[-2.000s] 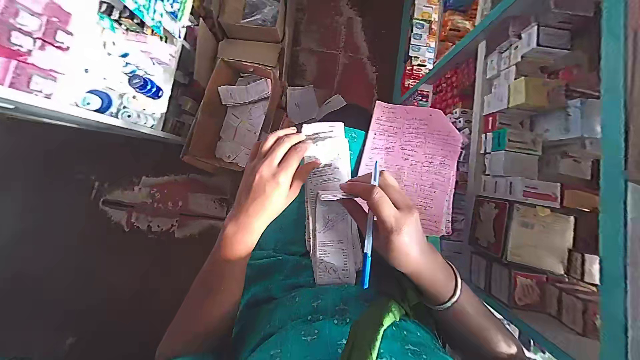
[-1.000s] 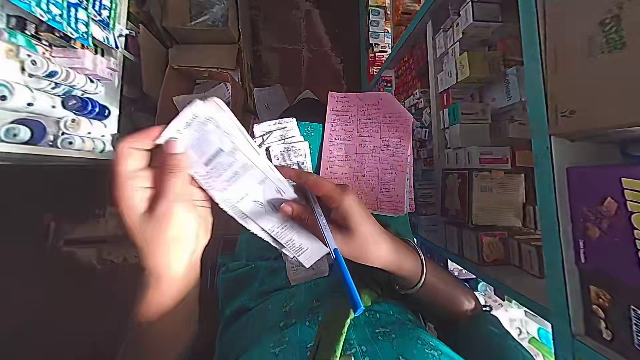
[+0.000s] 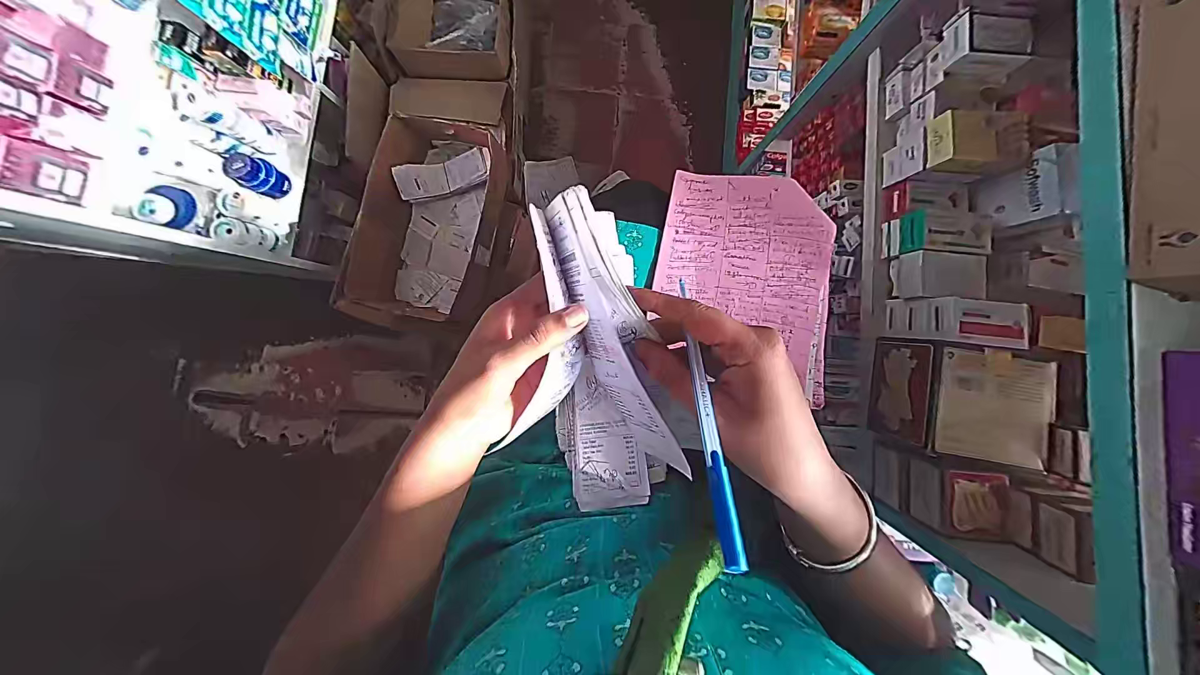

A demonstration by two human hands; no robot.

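Observation:
My left hand (image 3: pixel 525 352) grips a bundle of printed paper receipts (image 3: pixel 600 347) above my lap, its thumb lying across them. At the bundle's right edge, the fingers of my right hand (image 3: pixel 741 375) pinch some of the slips, whose lower ends fan apart. A blue-capped ballpoint pen (image 3: pixel 710 431) is tucked in the same hand, cap toward my lap. More receipts (image 3: pixel 611 469) lie beneath the bundle on my teal patterned clothing. Beyond my right hand rests a pink handwritten sheet (image 3: pixel 741 253), with further paper edges under it.
A cardboard box (image 3: pixel 366 253) of loose paper slips (image 3: pixel 441 225) stands ahead on the left, another box (image 3: pixel 408 42) behind it. Shelves of boxed goods with a teal frame (image 3: pixel 1106 375) rise at the right. A bright display case (image 3: pixel 141 239) of packaged products is at upper left.
The bundle, held tilted out to the left a second ago, is now more upright and over my lap, with its slips spread. My left hand has come back toward the middle with it.

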